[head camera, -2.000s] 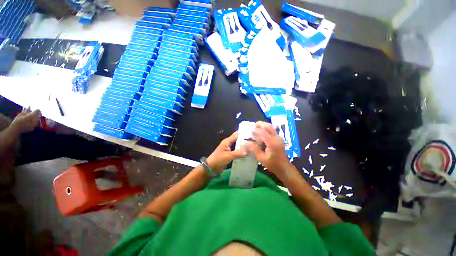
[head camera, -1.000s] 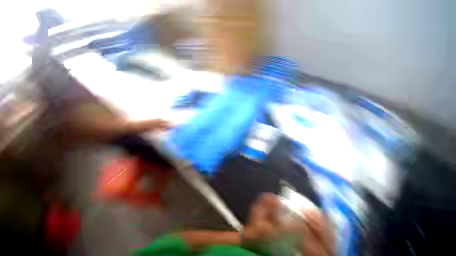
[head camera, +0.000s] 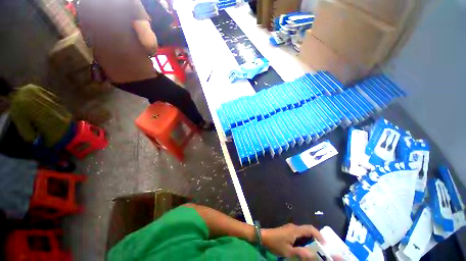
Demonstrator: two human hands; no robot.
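Note:
My left hand [head camera: 292, 240] is at the bottom, right of centre, with its fingers on a white retail box [head camera: 334, 243] that is partly cut off by the lower edge. A small dark item shows at the fingers, too unclear to name. My right hand is almost wholly out of the picture; only a fingertip may show at the lower edge. A single blue-and-white box [head camera: 312, 155] lies face up on the black surface. Fanned flat cartons [head camera: 391, 201] lie to the right.
Tight rows of blue-edged boxes [head camera: 286, 114] stand beyond. Brown cartons [head camera: 352, 38] are stacked behind them. A red-orange stool [head camera: 162, 121] stands on the floor left of the bench, near a standing person [head camera: 115, 41]. A seated person [head camera: 38, 114] is at far left. An open brown carton [head camera: 133, 216] is beside my arm.
The view has swung left, showing more floor, stools and people. The cable pile has left the picture, and my right hand is nearly out of view. My left hand still has the box.

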